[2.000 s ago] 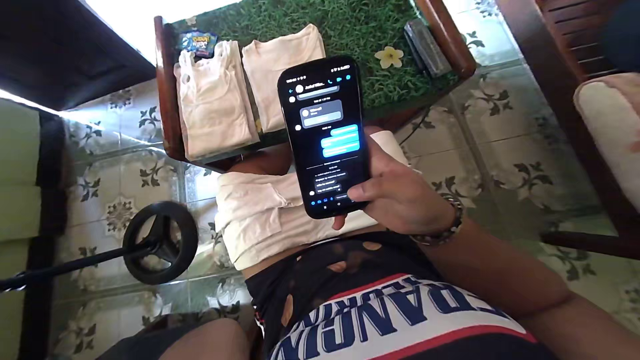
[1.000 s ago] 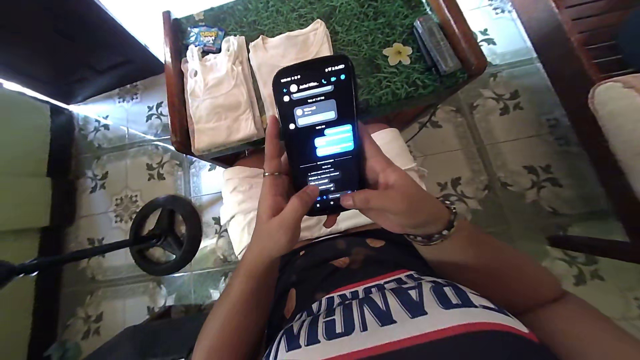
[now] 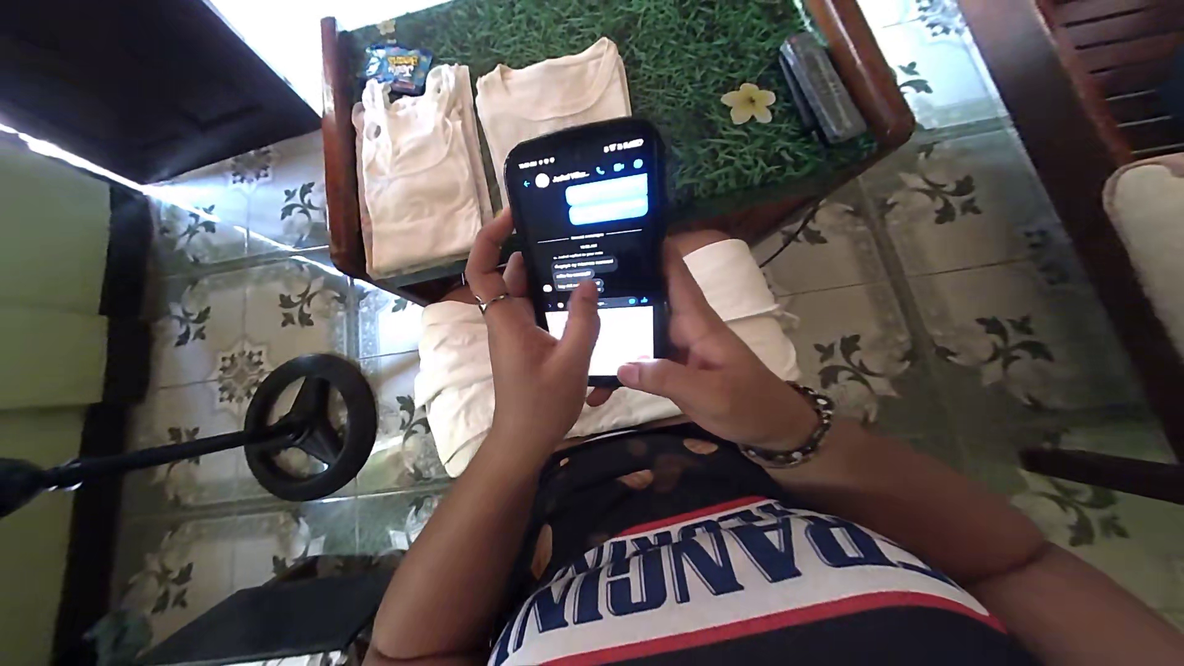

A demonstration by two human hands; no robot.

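Note:
Upright between my hands is a black smartphone [image 3: 592, 240], its lit screen showing a chat and a pale keyboard area. My left hand [image 3: 536, 342], with a ring on one finger, grips its left side, the thumb over the lower screen. My right hand [image 3: 731, 370], a beaded bracelet at the wrist, holds the right side with its thumb at the bottom edge. White cloth [image 3: 453, 379] lies across my lap under the hands. Beyond the phone, a folded white tank top [image 3: 421, 185] and another folded white garment [image 3: 546, 92] rest on the table, the latter partly hidden by the phone.
The wooden-framed table [image 3: 342, 185] has a green grass-like top with a flower [image 3: 748, 103], a blue packet [image 3: 398, 67] and a dark case [image 3: 821, 88]. A round black stand base [image 3: 311, 427] is at left on the tiled floor. Wooden furniture with a pale cushion [image 3: 1147, 222] stands right.
My left hand came up to the phone between the first and second frames and holds it with my right. A pale keyboard area has opened on the screen, and the chat has shifted.

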